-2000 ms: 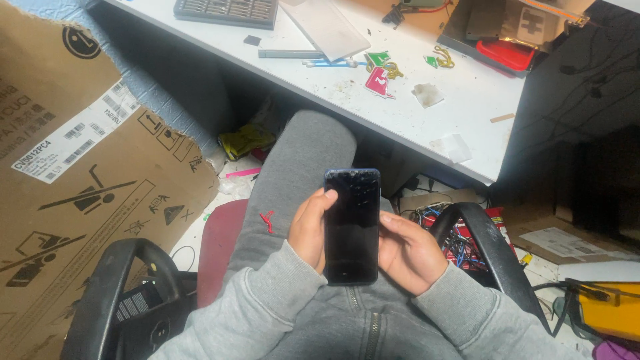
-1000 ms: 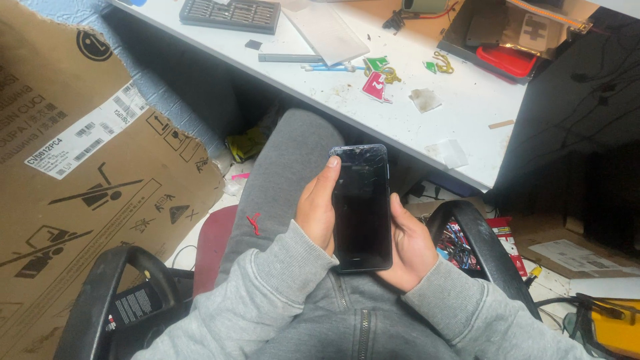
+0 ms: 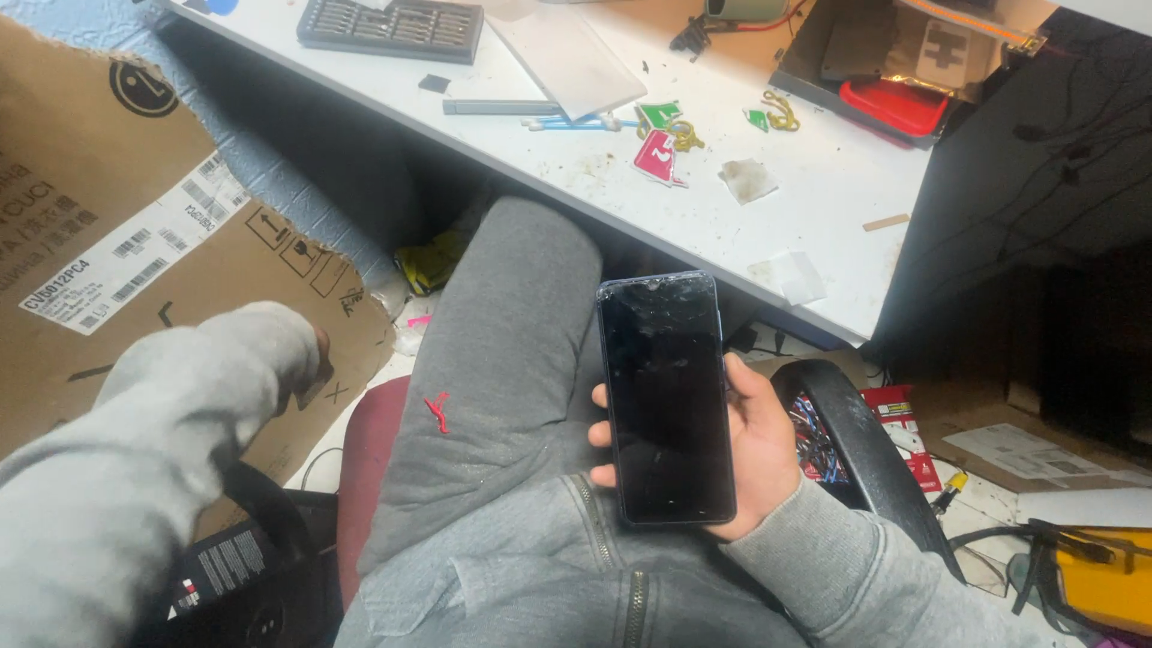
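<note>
A smartphone (image 3: 668, 405) with a black screen and cracked glass at its top edge stands out over my lap. My right hand (image 3: 760, 441) is closed around it from the right and beneath, its fingertips showing at the phone's left edge. My left hand (image 3: 315, 369) is off the phone, low beside the chair at the left, in front of the cardboard box; the sleeve hides most of it, so its fingers cannot be made out. A red embroidered mark (image 3: 436, 413) shows on the grey trousers.
The white desk (image 3: 576, 166) ahead carries a screwdriver bit set (image 3: 391, 29), a flat pale panel (image 3: 567, 58), cotton swabs, red and green tags (image 3: 657, 155) and an open box with a red tray (image 3: 895, 108). A large cardboard box (image 3: 207, 261) stands left. Black armrests (image 3: 864, 459) flank my lap.
My left hand has let go of the phone and moved away to the left, beside the chair. The phone stays in my right hand, whose fingers now wrap behind it.
</note>
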